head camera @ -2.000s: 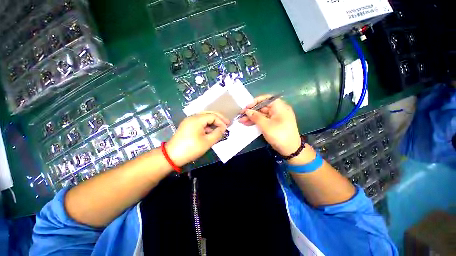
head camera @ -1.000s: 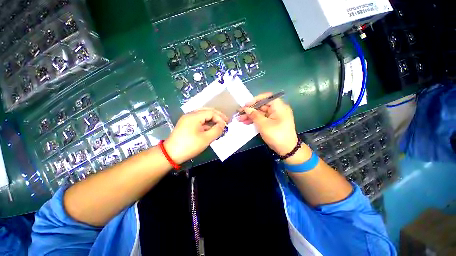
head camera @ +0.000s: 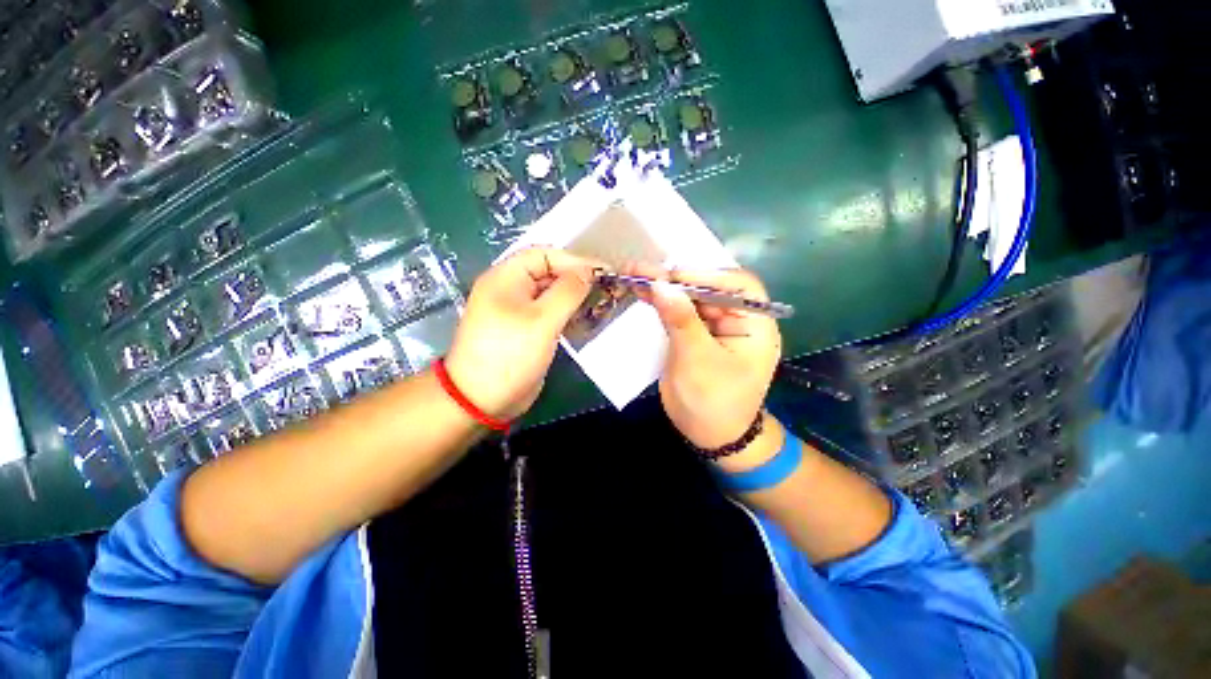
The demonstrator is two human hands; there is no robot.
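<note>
My left hand (head camera: 521, 325) pinches a small dark electronic module (head camera: 600, 303) between thumb and fingertips, above the white backing sheet (head camera: 635, 368). My right hand (head camera: 721, 348) holds silver tweezers (head camera: 724, 295) nearly level, their tips pointing left at the module. Whether the tips touch it is too small to tell. A grey-brown adhesive sheet (head camera: 622, 236) lies on the white sheet, partly hidden by the hands. The near blister tray (head camera: 580, 100) behind it holds modules with pale round discs, one disc white.
A wide clear blister tray (head camera: 272, 299) lies left, with stacked trays (head camera: 126, 113) behind it. A white control box (head camera: 916, 40) with a blue cable (head camera: 1025, 199) stands back right. Filled clear trays (head camera: 969, 411) are lower right, black trays (head camera: 1129, 146) far right, a cardboard box (head camera: 1149, 623) below.
Both hands have come closer together and the tweezers have turned, their tips now at the module. The module is raised between the hands. The view has shifted slightly.
</note>
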